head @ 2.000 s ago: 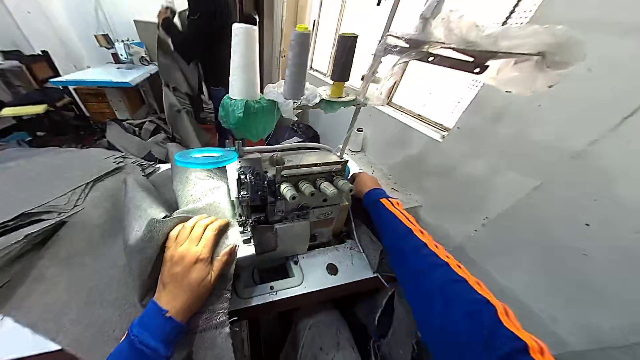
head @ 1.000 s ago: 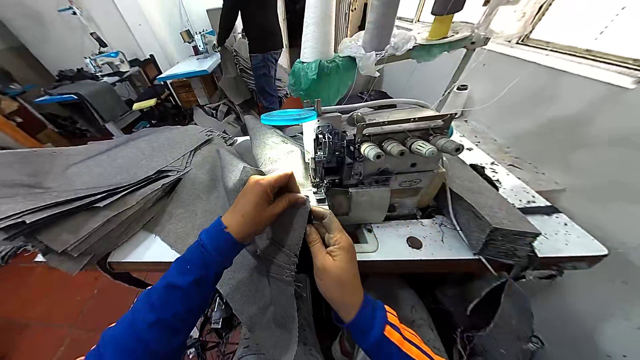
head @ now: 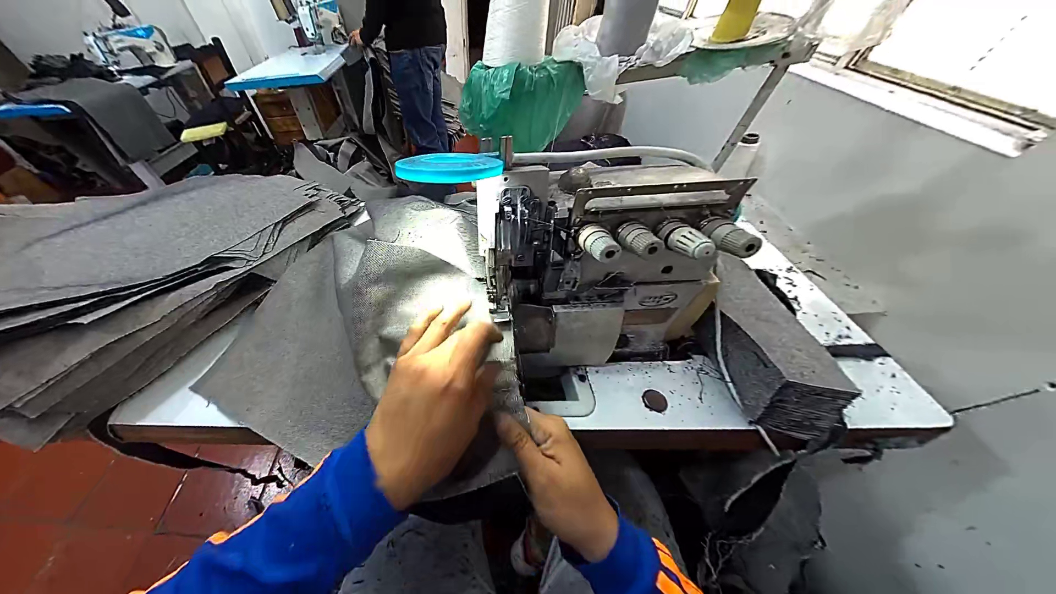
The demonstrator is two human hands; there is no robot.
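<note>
An overlock sewing machine (head: 635,264) with a row of tension dials stands on a white table. Grey denim-like fabric (head: 396,305) lies under its lit needle area and hangs over the front edge. My left hand (head: 437,396) rests on this fabric just in front of the presser foot, fingers spread and slightly blurred. My right hand (head: 557,478) pinches the fabric's edge between thumb and fingers, below and to the right of my left hand. A blue ring-shaped lamp (head: 450,167) sits at the machine's upper left.
Stacked grey fabric pieces (head: 148,247) cover the left of the table. A thick stack of narrow cut pieces (head: 775,355) lies right of the machine. Thread cones (head: 516,33) stand behind. A person (head: 417,74) stands at the back beside another sewing table (head: 289,68).
My left hand has moved from the fabric edge onto the fabric's top. My right hand, behind the machine's right side two seconds ago, was at the fabric edge one second ago and is lower now.
</note>
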